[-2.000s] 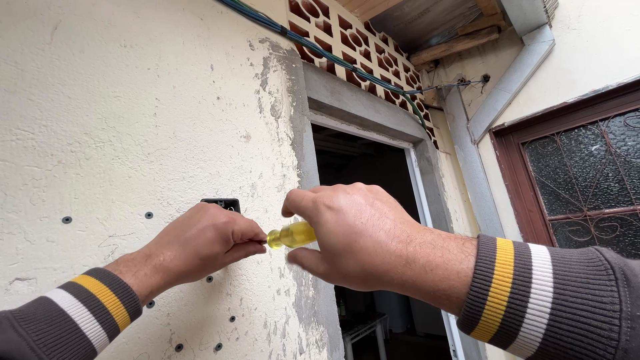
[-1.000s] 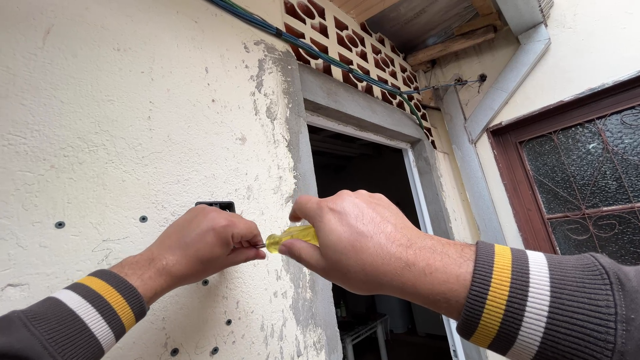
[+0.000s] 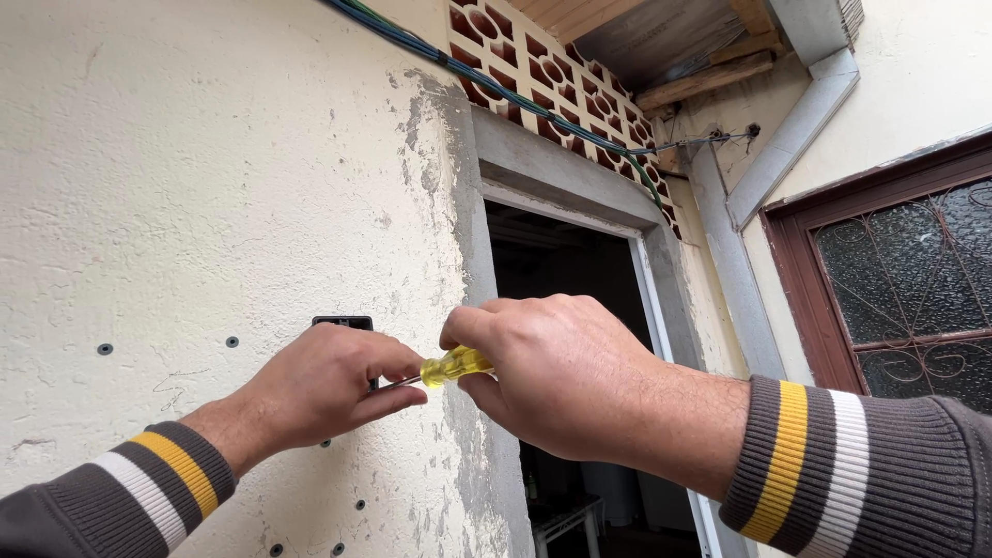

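Observation:
My right hand (image 3: 542,372) grips the yellow translucent handle of a screwdriver (image 3: 457,366), whose metal shaft points left toward the wall. The thumb and fingers of my left hand (image 3: 333,384) close around that shaft just ahead of the handle. Behind my left hand, a black plastic box (image 3: 342,321) sits on the cream wall, mostly covered by the hand. The screwdriver's tip is hidden behind my left fingers, so what it touches cannot be seen.
Several wall plugs (image 3: 232,341) dot the rough wall. A doorway with a grey cement frame (image 3: 566,163) opens to the right of the wall. A bundle of cables (image 3: 496,87) runs overhead across patterned blocks. A brown-framed window (image 3: 914,287) is at far right.
The fingers and thumb of my right hand have shifted around the screwdriver handle. My left hand has stayed at the shaft, in front of the black box.

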